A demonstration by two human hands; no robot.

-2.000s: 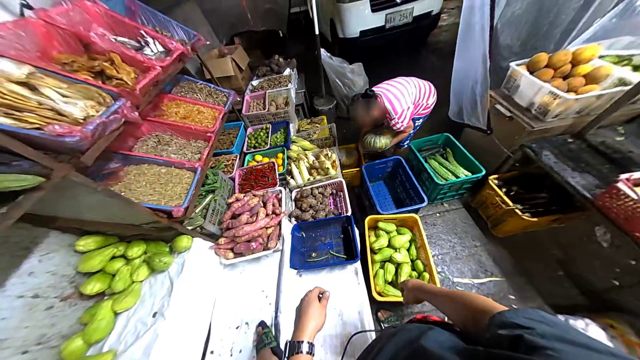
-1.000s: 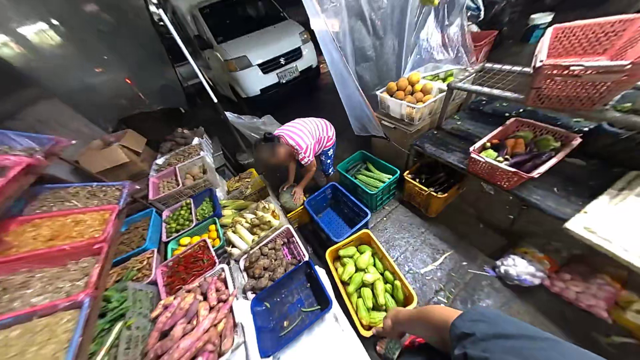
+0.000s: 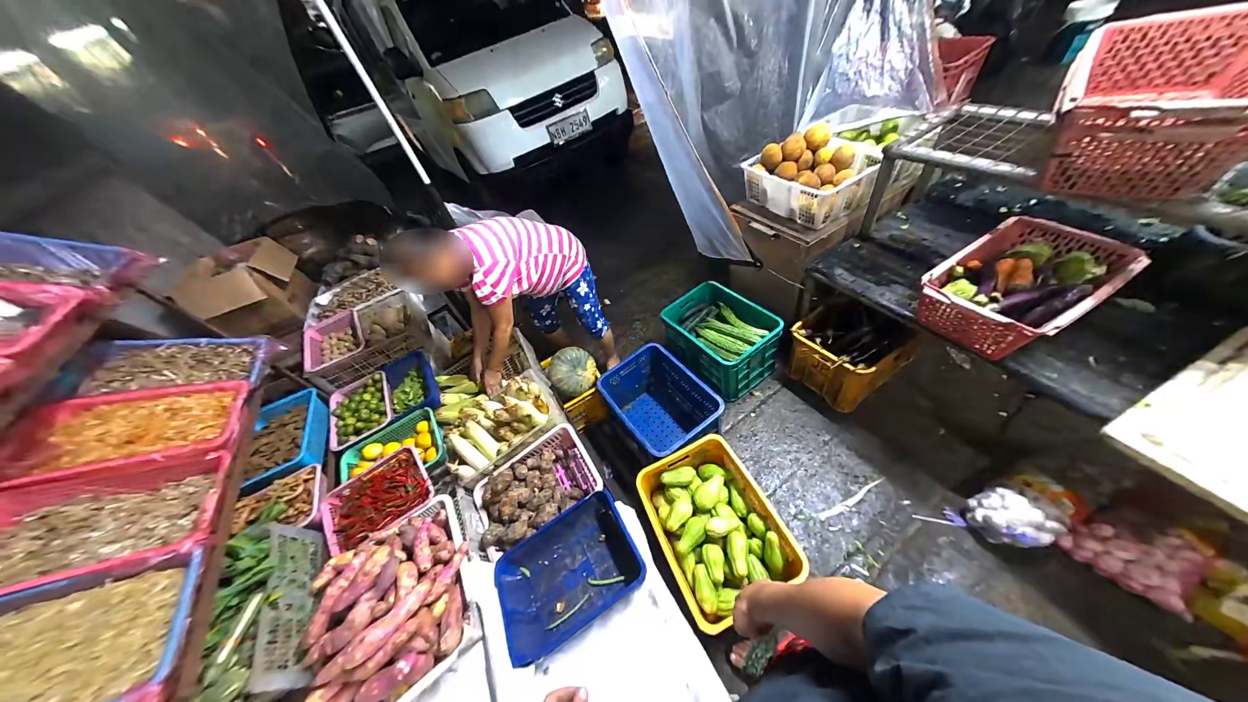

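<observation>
My right hand (image 3: 759, 609) is at the near right corner of a yellow plastic crate (image 3: 795, 561) full of pale green chayotes. Its fingers are mostly hidden, so whether it grips the rim cannot be told. Of my left hand (image 3: 565, 694) only a fingertip shows at the bottom edge, over the white sheet (image 3: 639, 648). Left of the chayotes lies a blue tray (image 3: 561, 585) with a few green pods. Beyond it are baskets of brown root crops (image 3: 531, 497) and sweet potatoes (image 3: 390, 614).
A stooping person (image 3: 522, 263) has both hands at the corn (image 3: 492, 419), beside a squash (image 3: 572, 372). A blue crate (image 3: 663, 400) and a green crate of long gourds (image 3: 721, 336) stand beyond the chayotes. Dried goods trays (image 3: 127, 429) line the left; a dark bench (image 3: 1024, 341) is right.
The view has swung right. My left hand, fully visible over the white sheet two seconds ago, is now nearly out of view. The stooping person's hands have moved from the squash to the corn.
</observation>
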